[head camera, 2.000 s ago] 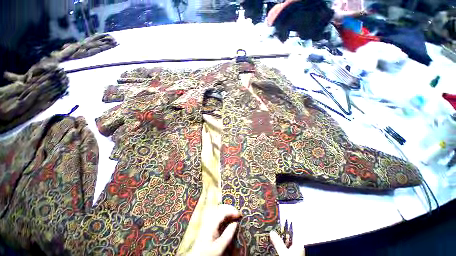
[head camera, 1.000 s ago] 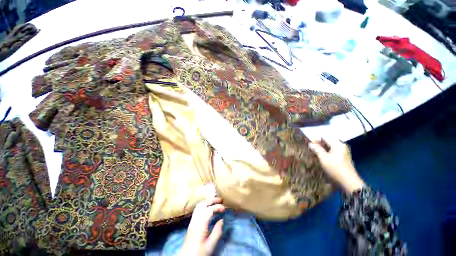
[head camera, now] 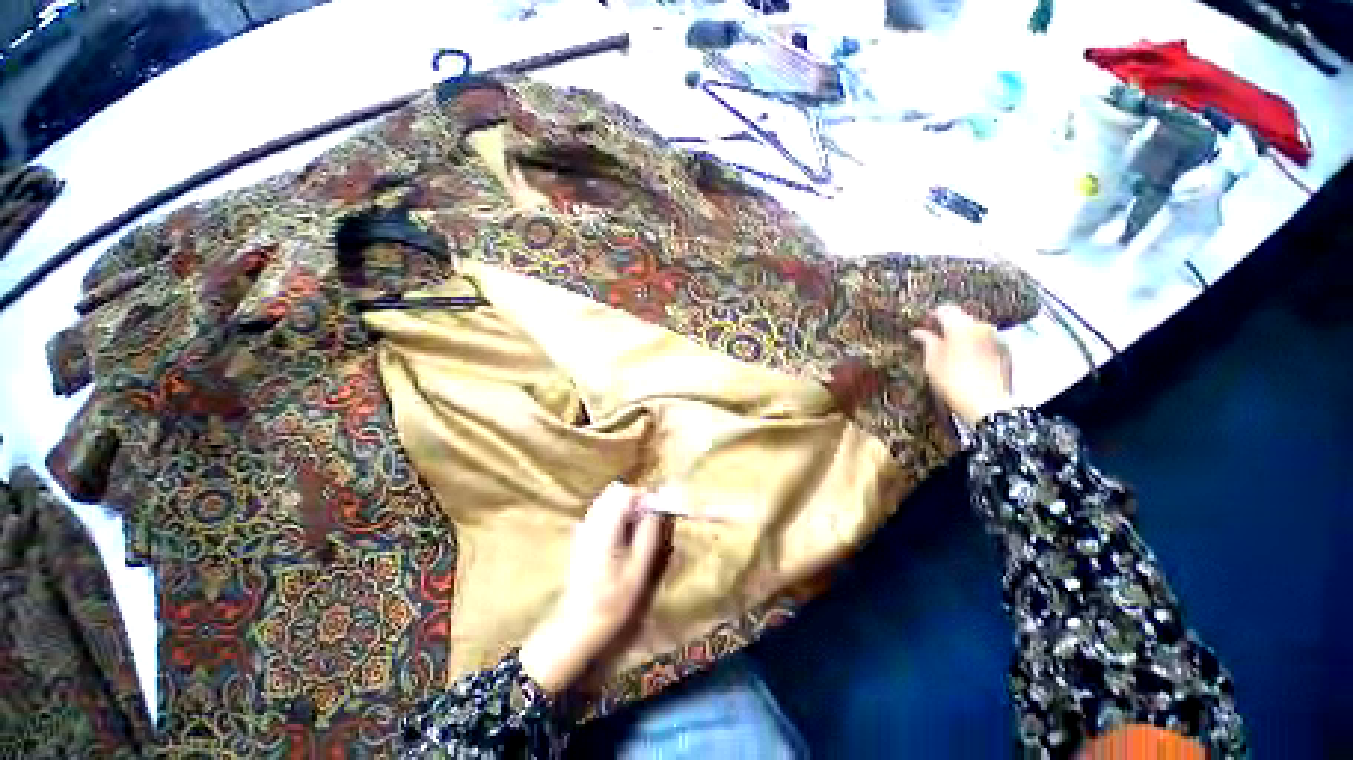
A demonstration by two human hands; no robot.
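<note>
A patterned jacket (head camera: 312,594) lies opened on the table, its gold-tan lining (head camera: 505,460) facing up. My left hand (head camera: 601,572) is on the lining, with a small white label (head camera: 675,505) at its fingertips. My right hand (head camera: 972,364) grips the patterned cloth at the jacket's right edge, near a sleeve end (head camera: 1009,290). A black hanger (head camera: 389,250) shows at the jacket's neckline. Another patterned garment lies behind it, with a black hanger hook (head camera: 453,63) at its top.
A long dark rod (head camera: 223,171) lies across the table (head camera: 134,104) behind the garments. Spare black hangers (head camera: 772,134), a small dark item (head camera: 957,202), crumpled plastic (head camera: 1098,178) and red cloth (head camera: 1209,97) lie at right. More patterned cloth (head camera: 60,609) is at far left.
The jacket front has been folded open to the right, exposing the lining. My right hand has moved right and up with the edge. My left hand has moved up onto the lining.
</note>
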